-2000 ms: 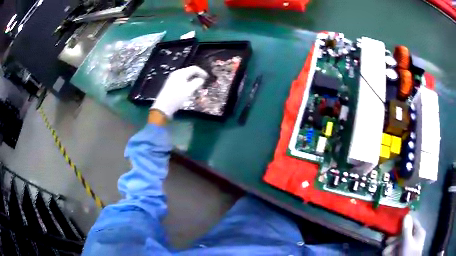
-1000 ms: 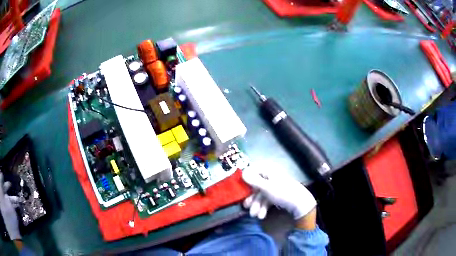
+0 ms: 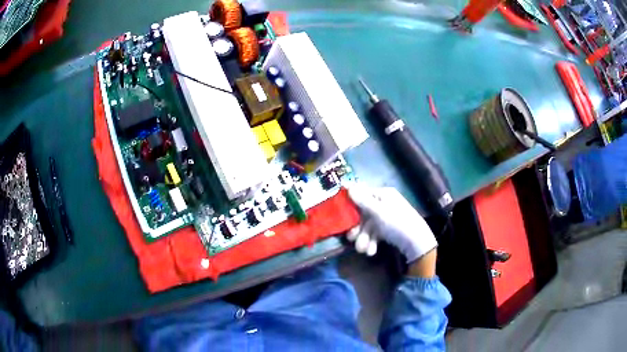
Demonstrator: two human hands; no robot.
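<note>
The green circuit board [image 3: 206,227], crowded with parts, lies on the red pad [image 3: 165,265] at the bench's front edge. Two long white heatsinks [image 3: 213,117] stand on it. My right hand [image 3: 390,218], white-gloved, is at the board's near right corner. Its thumb side touches the corner and its other fingers curl below the bench edge. Whether it holds anything is hidden. My left hand is not in view; only a bit of blue sleeve shows at the bottom left edge. The black parts box [image 3: 24,206] with silvery pieces is cut off at the left.
The black electric screwdriver [image 3: 412,155] lies right of the board. A round tin [image 3: 502,124] with a dark handle stands beyond it. A thin black tool [image 3: 60,199] lies by the parts box. A red-lined black bin [image 3: 505,247] and another person's blue sleeve [image 3: 601,182] are at the right.
The view has swung right from the parts box to the board. My left hand, earlier over the box, has left the picture. My right hand stays at the board's near right corner.
</note>
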